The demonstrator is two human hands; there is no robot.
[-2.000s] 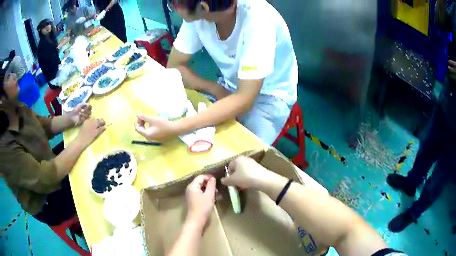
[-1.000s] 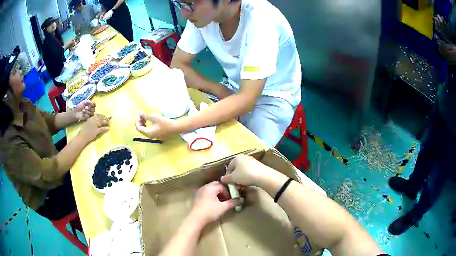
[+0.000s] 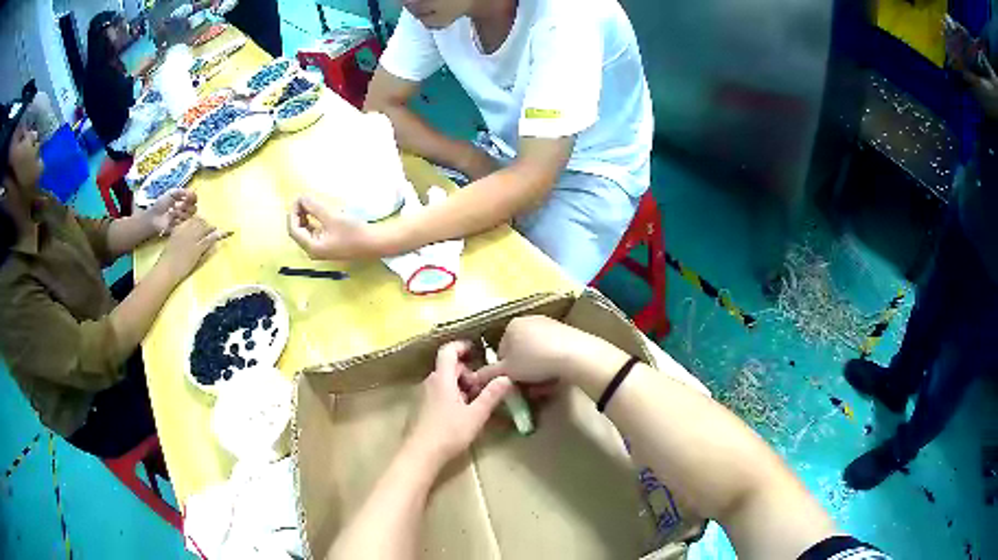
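Observation:
A pale greenish-white stick-like part [image 3: 519,411] sticks out below my fingers, over the open brown carton [image 3: 378,443]. My left hand [image 3: 457,407] and my right hand [image 3: 527,359] are bare and meet near the carton's far wall. My right hand is closed around the pale part, whose upper end is mostly hidden. My left thumb and fingers are pinched close beside it; whether they grip a small piece cannot be seen. A dark band is on my right wrist.
A bowl of black parts [image 3: 239,337] and a cream tub [image 3: 253,412] stand left of the carton, with white gloves [image 3: 246,512] below. A dark stick [image 3: 313,272] and a red-edged glove [image 3: 430,279] lie beyond. A person in white and one in brown sit at the table [image 3: 339,312].
My left hand has come over against my right hand since the oldest frame, its fingers now pinched beside the pale part. The view has shifted slightly.

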